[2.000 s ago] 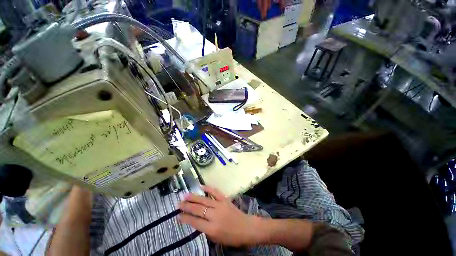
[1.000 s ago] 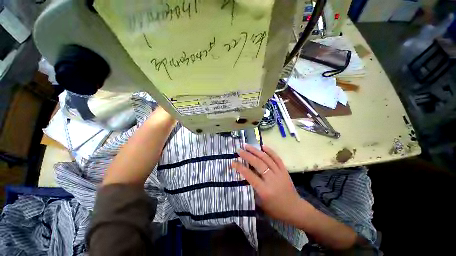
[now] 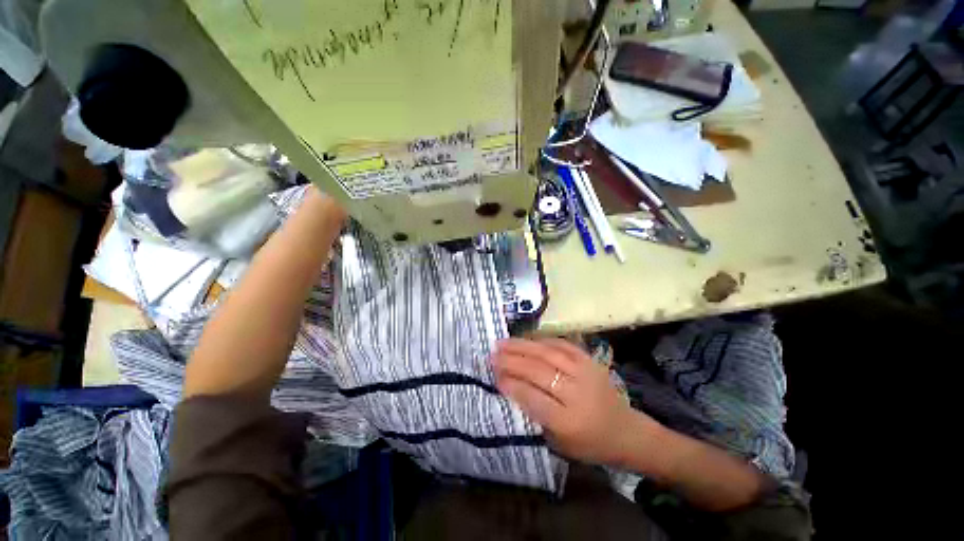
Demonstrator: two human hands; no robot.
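A striped garment piece (image 3: pixel 423 317) with dark navy trim bands lies across the bed of the industrial sewing machine (image 3: pixel 423 217) and hangs toward my lap. Its right edge runs near the shiny metal plate (image 3: pixel 519 277) under the machine head. My right hand (image 3: pixel 555 391), with a ring, lies on that edge just in front of the plate, fingers together; whether it pinches the cloth is unclear. My left forearm reaches under the machine head at the left of the cloth; the left hand itself is hidden behind the casing.
A blue crate (image 3: pixel 85 396) of striped pieces is at lower left. Papers (image 3: pixel 169 269) and a clear bag lie left. On the table at right are pens (image 3: pixel 581 217), metal snips (image 3: pixel 671 230), a dark strapped pouch (image 3: pixel 668 72) and papers. More striped garments (image 3: pixel 729 386) hang at right.
My view has swung over the work. Since one second ago, my right hand and the cloth have moved toward me, and the metal plate shows more.
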